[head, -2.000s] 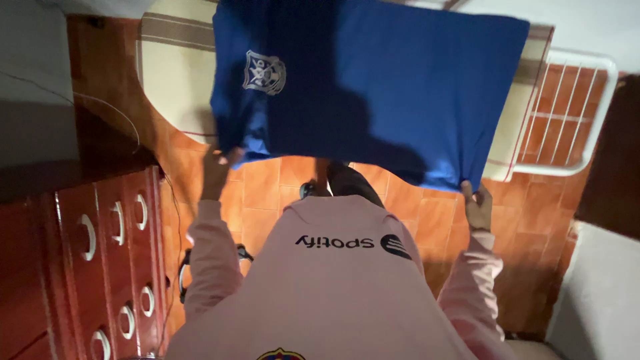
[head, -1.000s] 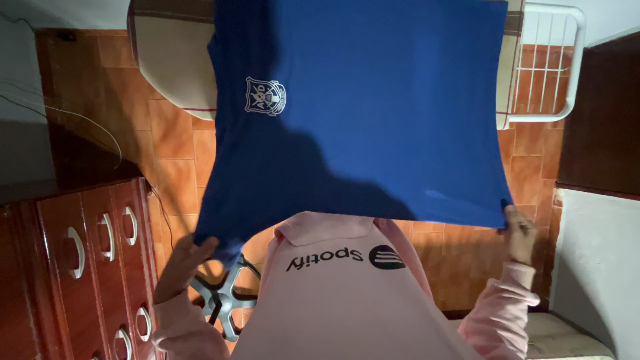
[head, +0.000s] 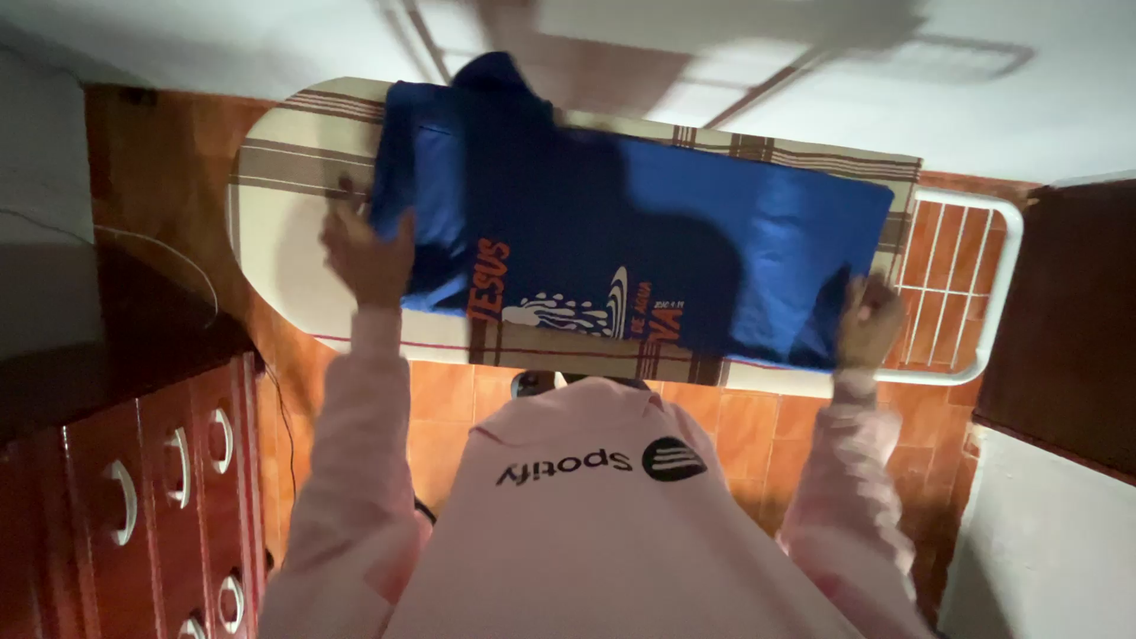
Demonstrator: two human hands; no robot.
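A blue cloth garment (head: pixel 674 204) with orange and white print lies flat across a plaid-covered ironing board (head: pixel 293 266). At its left end is my left hand (head: pixel 366 257), fingers spread and nothing gripped, the thumb by the cloth edge. My right hand (head: pixel 870 319) is at the garment's lower right corner with curled, blurred fingers; whether it pinches cloth cannot be made out. A bunched part of the garment sticks up past its far edge at the upper left.
The white wire rest (head: pixel 954 284) extends from the board's right end. A glossy red chest of drawers (head: pixel 169 524) stands at lower left, with a thin cable (head: pixel 282 408) beside it. Behind the board is a white wall (head: pixel 887 89); orange floor tiles (head: pixel 444 390) show below.
The blue garment, held up between both hands earlier, now lies on the board with its printed side showing. My left hand has let go of it. Both hands have moved forward over the board.
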